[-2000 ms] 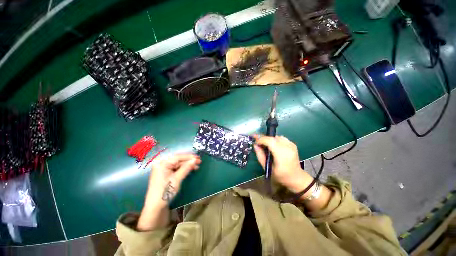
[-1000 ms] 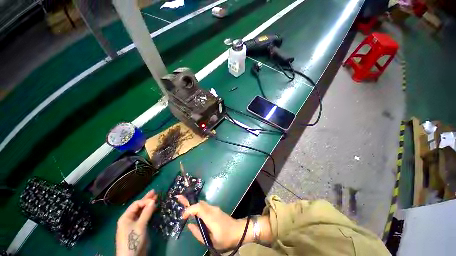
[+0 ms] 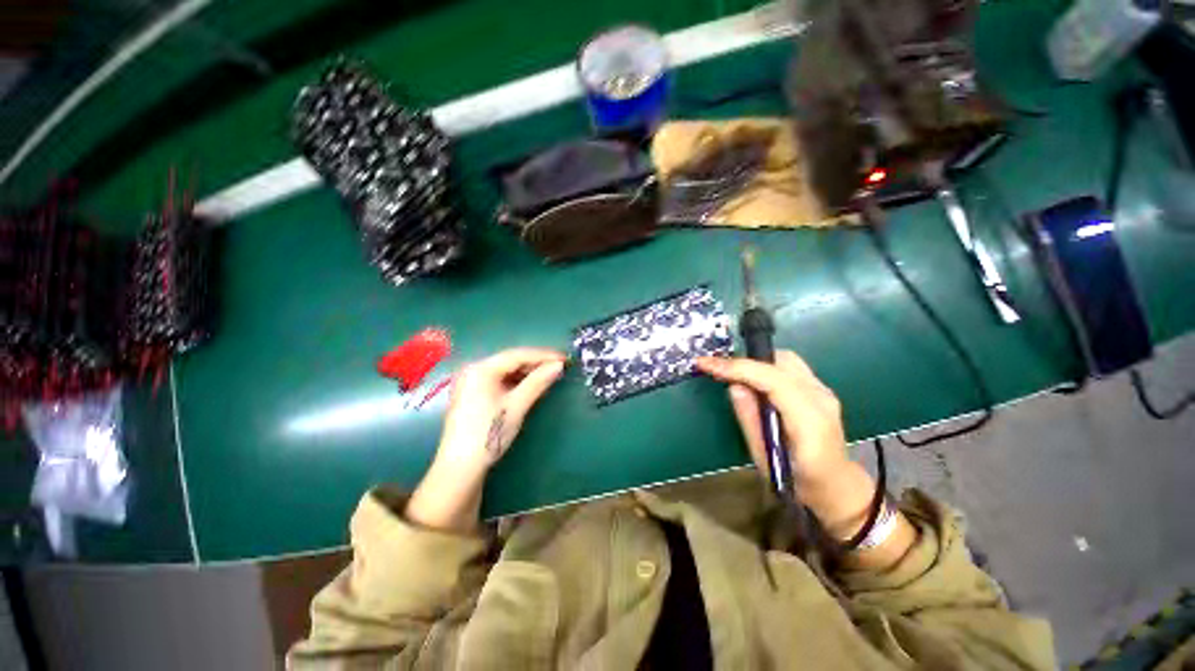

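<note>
A dark PCB panel (image 3: 651, 344) with silvery-white parts lies on the green mat in front of me. My right hand (image 3: 793, 420) is closed around the black handle of a soldering iron (image 3: 758, 334). Its bare tip points away, beyond the panel's right side, off the panel. My right fingertips are at the panel's lower right edge. My left hand (image 3: 495, 404) has thumb and forefinger brought together at the panel's left edge; whether a wire is between them is too small to tell. A pile of red lead wires (image 3: 417, 358) lies left of my left hand.
Stacked PCB panels (image 3: 387, 177) stand at upper left, boards with red strands (image 3: 170, 282) and a plastic bag (image 3: 79, 452) at far left. Beyond the panel are a fume fan (image 3: 583, 210), blue-white tub (image 3: 623, 81), cardboard (image 3: 773, 164) and soldering station (image 3: 891, 105); tweezers (image 3: 980, 256) and smartphone (image 3: 1090, 282) lie right.
The view swung right, then back to the bench. The panel has turned, its right end now angled away from me. My left fingertips have come to its left edge. The iron stays in my right hand.
</note>
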